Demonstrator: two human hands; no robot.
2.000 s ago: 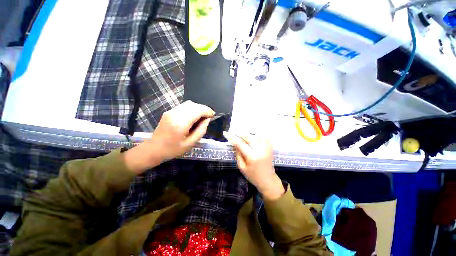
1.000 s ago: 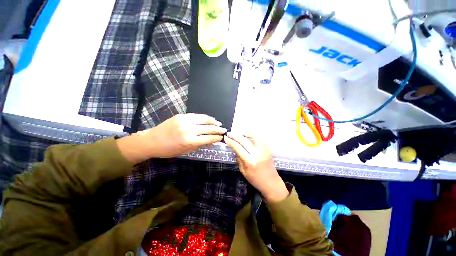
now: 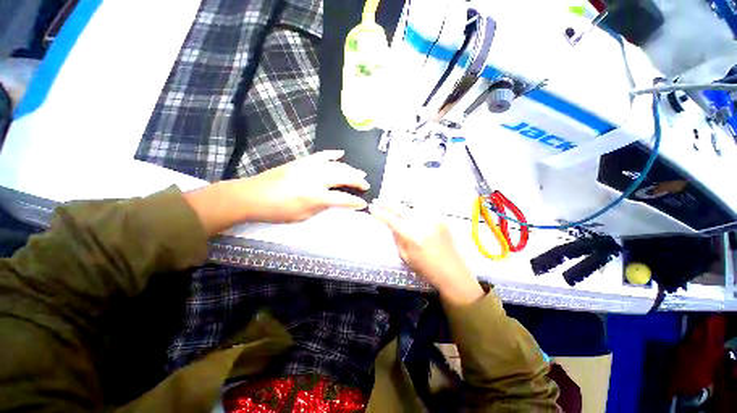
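A black-and-white plaid panel (image 3: 279, 101) lies on the white table left of the needle, with a plain black fabric piece (image 3: 343, 145) along its right side. My left hand (image 3: 303, 189) lies flat over the near end of the black piece, its fingertips on the fabric's edge. My right hand (image 3: 416, 238) meets it from the right, fingertips at the near right corner of the black piece. The fingers hide that corner. The presser foot and needle (image 3: 385, 139) are just beyond the hands, over the black piece's right edge.
The white JACK machine head (image 3: 517, 101) stands at the upper right. A yellow-green lamp (image 3: 364, 77) hangs over the cloth. Scissors (image 3: 490, 211), black bars (image 3: 575, 256) and a yellow ball (image 3: 638, 273) lie to the right. The ruler-marked table edge (image 3: 323, 264) runs in front.
The view has shifted, so the scene sits lower. The thin item earlier at my left fingertips no longer shows. My left hand has flattened on the cloth; both hands and the black piece's end are farther from the table edge.
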